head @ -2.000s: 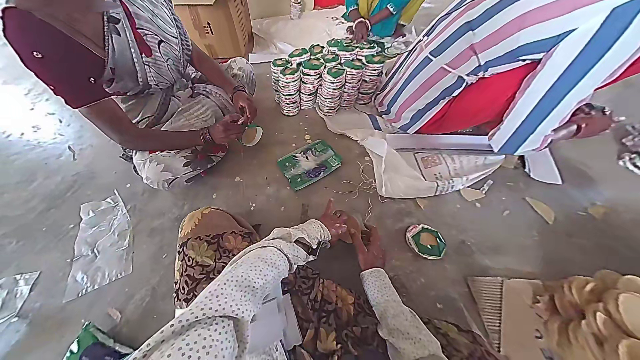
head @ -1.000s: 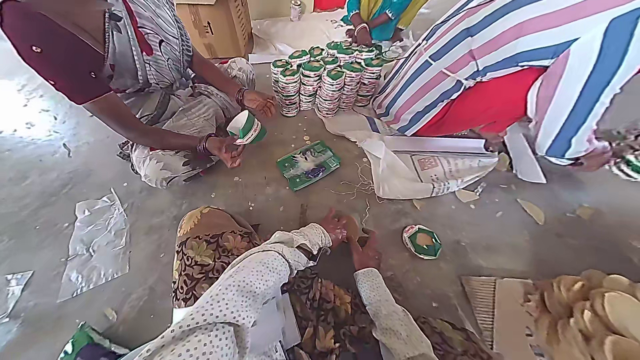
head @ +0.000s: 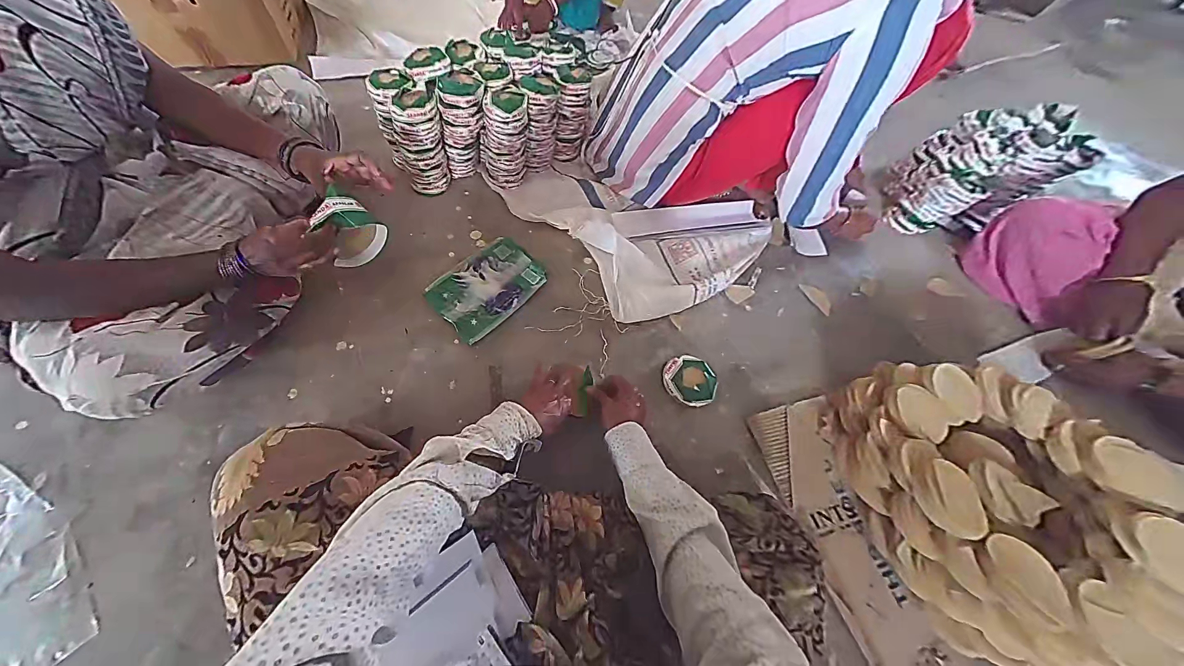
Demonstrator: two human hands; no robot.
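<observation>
My left hand (head: 549, 400) and my right hand (head: 617, 401) meet over the floor in front of my lap, with a small green paper piece (head: 584, 392) gripped between their fingers. Just right of them lies a round packet with a green and white wrapper (head: 690, 380). A green printed plastic pouch (head: 487, 289) lies flat beyond my left hand. Loose white threads (head: 586, 313) are scattered on the floor beyond my hands. Sheets of white paper (head: 462, 601) rest on my lap.
Stacks of wrapped round packets (head: 504, 129) stand ahead. A person at left holds a green and white wrapper (head: 347, 222). A white sack (head: 647, 264) lies before a person in stripes. Tan oval discs (head: 943, 490) are heaped on cardboard (head: 842, 555) at right, near another person.
A green piece now shows between my hands; a tan disc was there one second ago. The person at left has turned the wrapper in their hands. The view has shifted right.
</observation>
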